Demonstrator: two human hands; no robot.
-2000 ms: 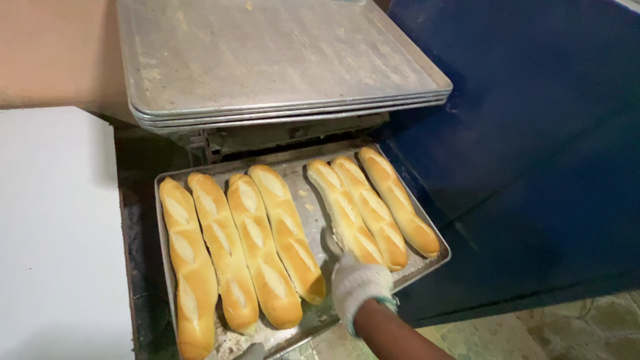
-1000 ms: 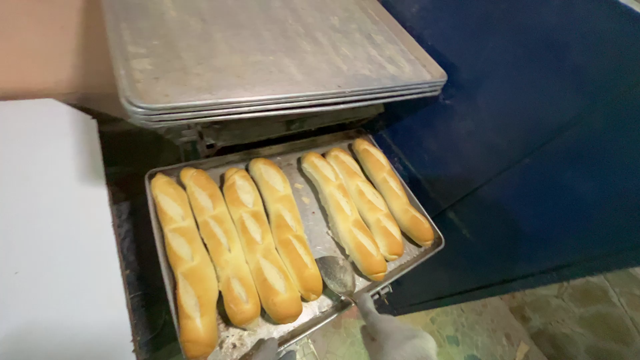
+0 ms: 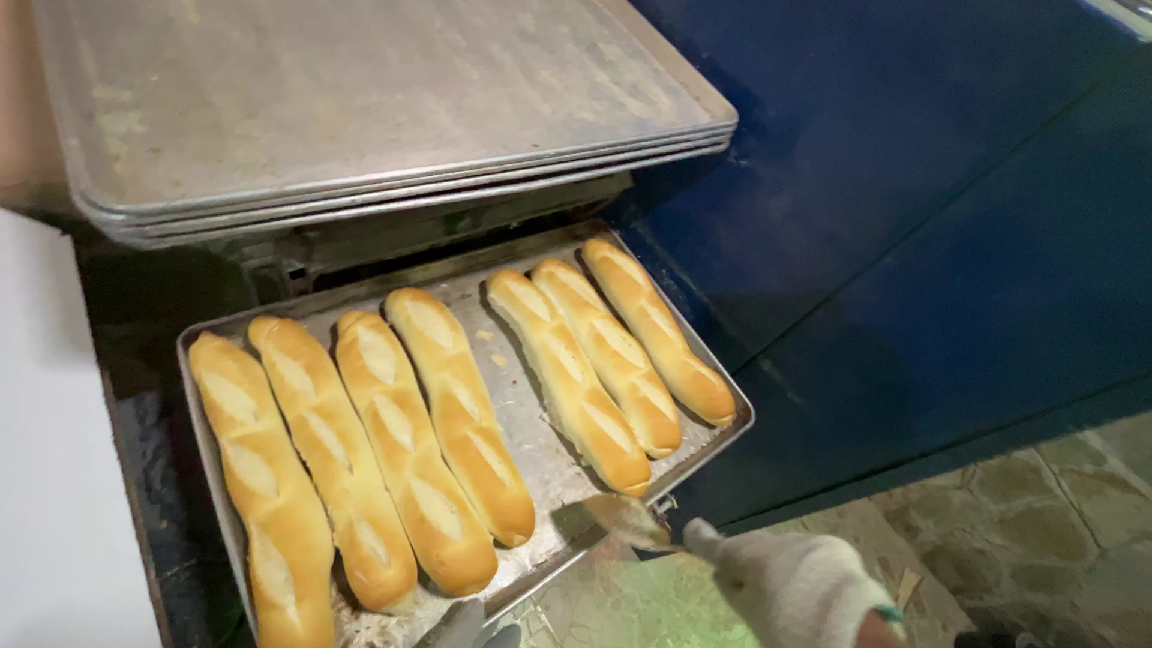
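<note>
Several scored, golden baguettes [image 3: 432, 468] lie side by side on a metal baking tray [image 3: 522, 405], in two groups with a gap between them. My right hand [image 3: 792, 585], in a white knit glove, is beyond the tray's near right edge, closed around the handle end of a metal scraper or spatula [image 3: 630, 520]. The blurred blade reaches over the tray rim, close to the end of one baguette. My left hand [image 3: 463, 625], also gloved, shows only in part at the near edge of the tray; its grip is hidden.
A stack of metal trays [image 3: 387, 99] stands above and behind the bread tray. A white surface [image 3: 54, 432] is at the left, a dark blue panel [image 3: 882, 225] at the right. Stone-patterned floor [image 3: 1017, 513] shows at the lower right.
My right hand was at the near end of the right-hand baguettes two seconds ago; it has moved back off the tray with the tool. The baguettes remain in two groups.
</note>
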